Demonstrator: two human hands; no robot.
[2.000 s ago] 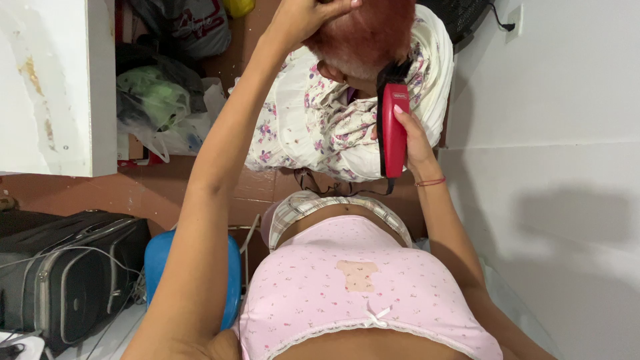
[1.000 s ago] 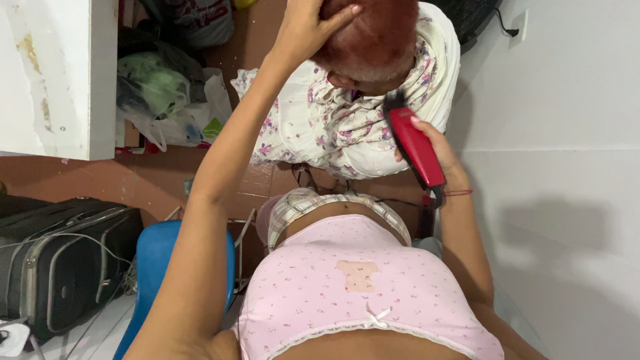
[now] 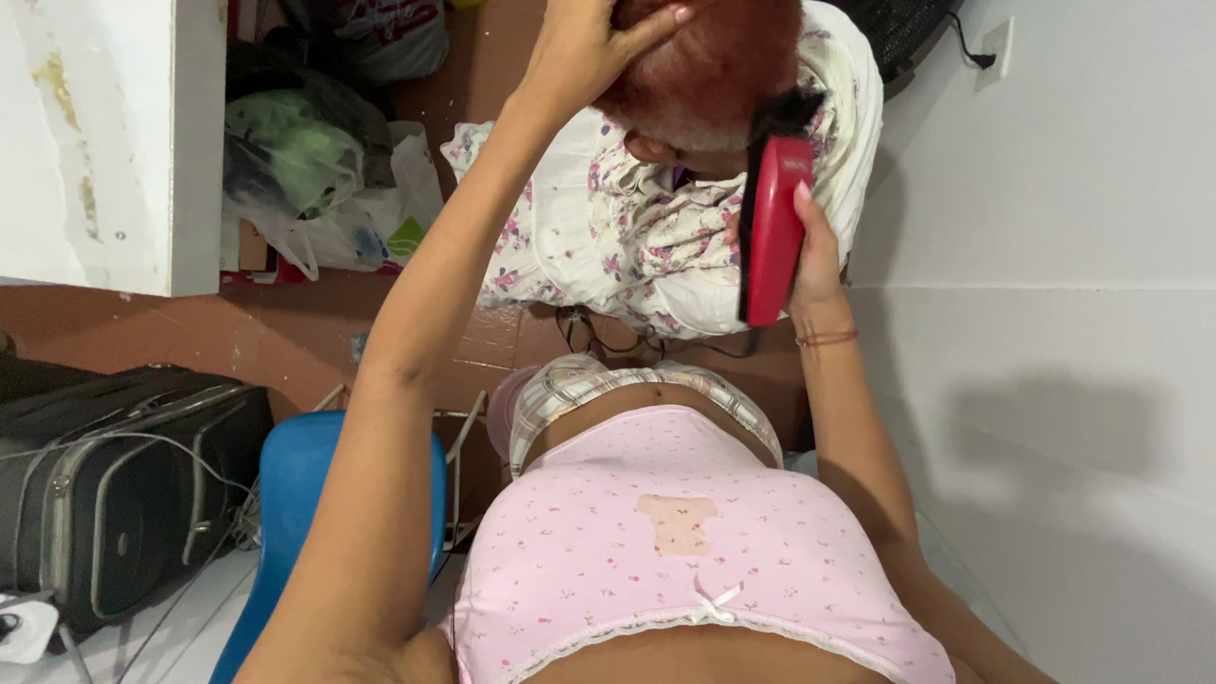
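Observation:
A person with short reddish hair (image 3: pixel 712 66) sits in front of me with the head bent, wrapped in a white floral cloth (image 3: pixel 570 252). My left hand (image 3: pixel 594 47) rests on the left side of the head, its fingers spread and partly cut off by the top edge. In my right hand (image 3: pixel 819 252) is a red hair clipper (image 3: pixel 779 228), held upright at the right side of the head. Its dark, blurred blade end is at the edge of the hair; whether it touches is unclear. A black cord runs below the cloth.
A white cabinet or table (image 3: pixel 195 152) stands at upper left, beside plastic bags (image 3: pixel 304 161). A dark suitcase (image 3: pixel 123 494) and a blue plastic chair (image 3: pixel 294 456) are at lower left. On the right are a wall (image 3: pixel 1026 209) with a plugged-in outlet (image 3: pixel 995 54) and part of a black fan (image 3: pixel 907 33).
My right hand with the clipper first moved away from the head, down and right, and has since come back up beside it. My left hand stays on the head.

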